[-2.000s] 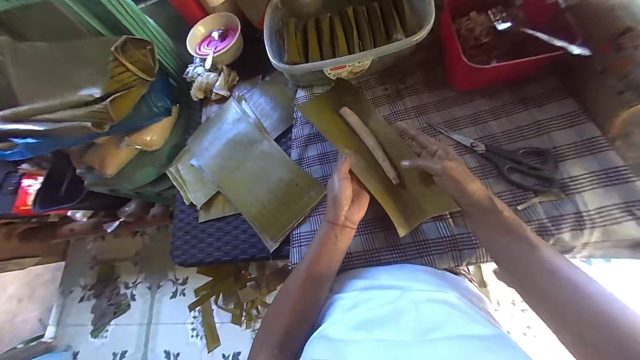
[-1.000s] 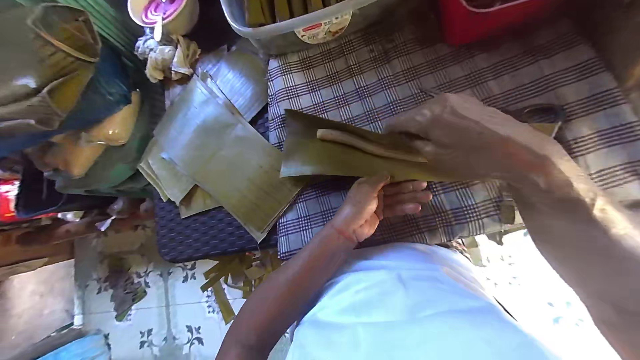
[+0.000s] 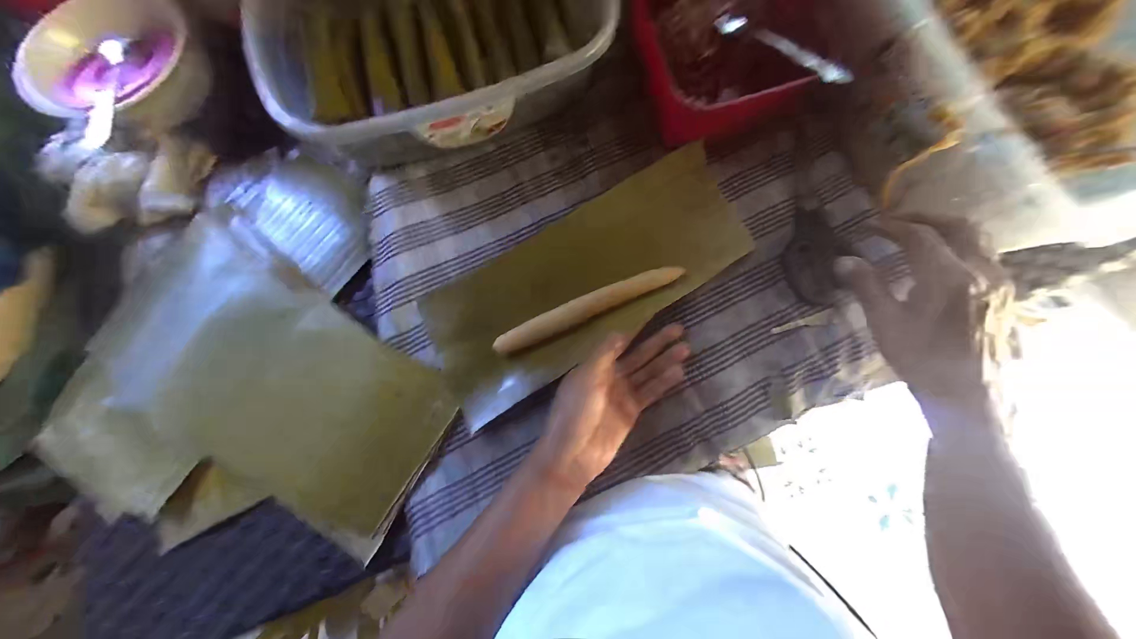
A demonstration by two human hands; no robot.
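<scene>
A banana leaf piece [image 3: 568, 257] lies spread on the checked cloth, with a long pale roll of dough [image 3: 587, 311] across its lower half. At the leaf's lower edge is my left hand [image 3: 612, 399], palm up with fingers spread; whether it touches the leaf is unclear. Further right, my right hand [image 3: 923, 293] is blurred, beside the black scissor handles [image 3: 812, 257]; it is unclear whether it touches or holds anything. A stack of cut leaf pieces [image 3: 275, 382] lies to the left.
A clear plastic tub [image 3: 444, 133] with several leaf-wrapped rolls stands at the back. Right of it is a red container [image 3: 701, 120] with a brown filling and a metal spoon [image 3: 799, 55]. A bowl with purple contents [image 3: 169, 53] is at the upper left.
One second ago both hands held the leaf, folded partly around the roll; now it lies spread on the cloth. My right hand has moved away from it to the right, near the scissors.
</scene>
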